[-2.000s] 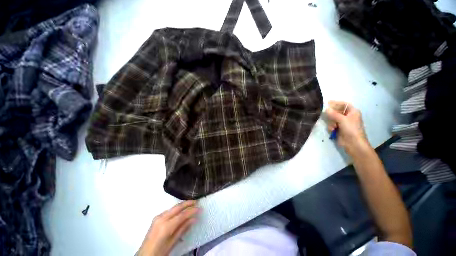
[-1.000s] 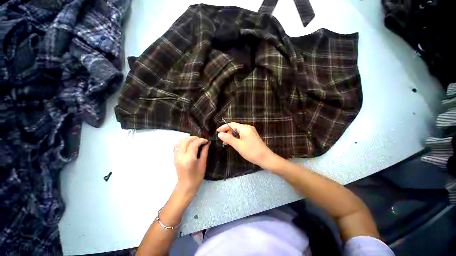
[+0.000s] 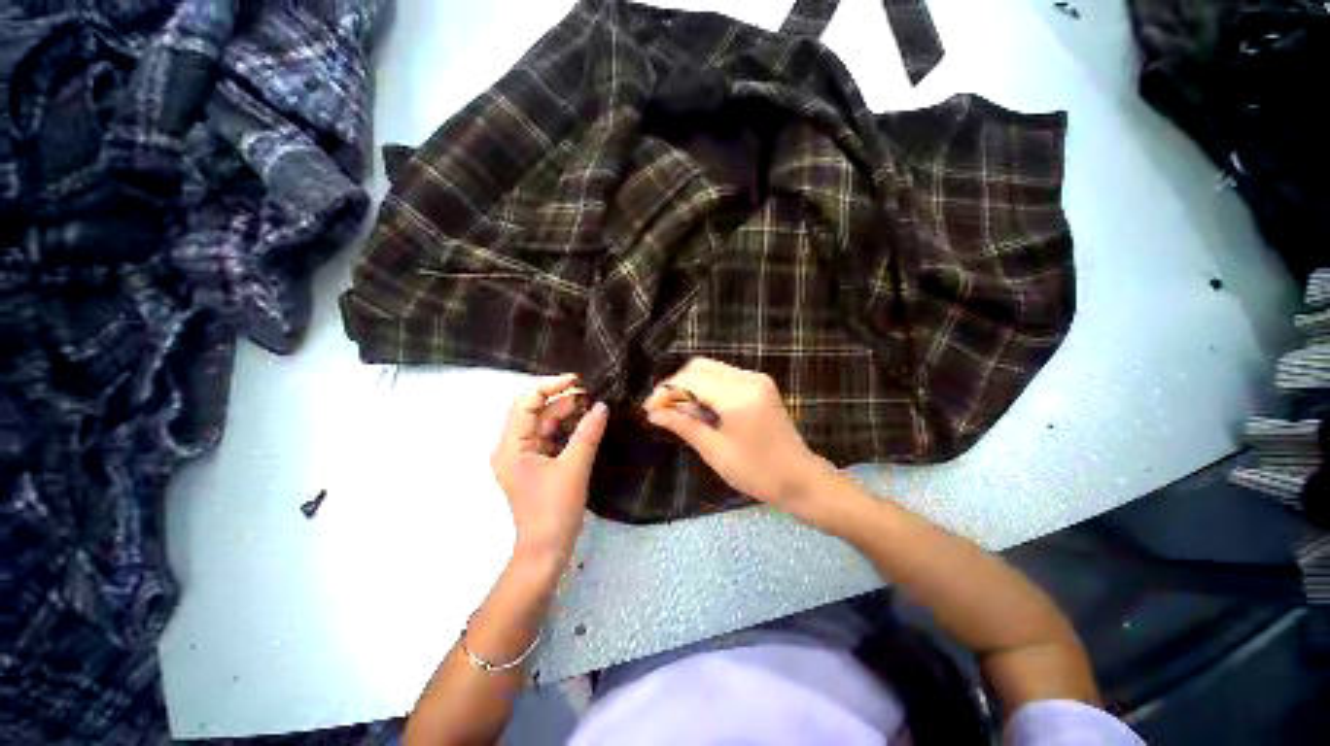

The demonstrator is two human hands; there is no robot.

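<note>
The brown plaid garment (image 3: 788, 292) lies spread on the white table, its dark inside showing at the top middle. My left hand (image 3: 547, 459) pinches the garment's lower edge between thumb and fingers. My right hand (image 3: 737, 430) is just right of it, over the cloth, curled around the thread snips (image 3: 694, 408), which are mostly hidden in the fingers. The tips of both hands nearly meet. Any loose thread between them is too fine to tell. A plaid tie belt (image 3: 912, 37) sticks out above the garment.
A blue-grey plaid pile (image 3: 102, 292) covers the left side. Dark garments (image 3: 1240, 117) lie at upper right, with striped-edged garments (image 3: 1298, 437) below. A small dark scrap (image 3: 314, 503) lies on the white table (image 3: 336, 612). A dark grey surface (image 3: 1152, 583) is beyond the lower right edge.
Since two seconds ago both hands have come together on the garment's lower edge. Over the last second they moved little; the left fingers have spread somewhat. The whole view has shifted.
</note>
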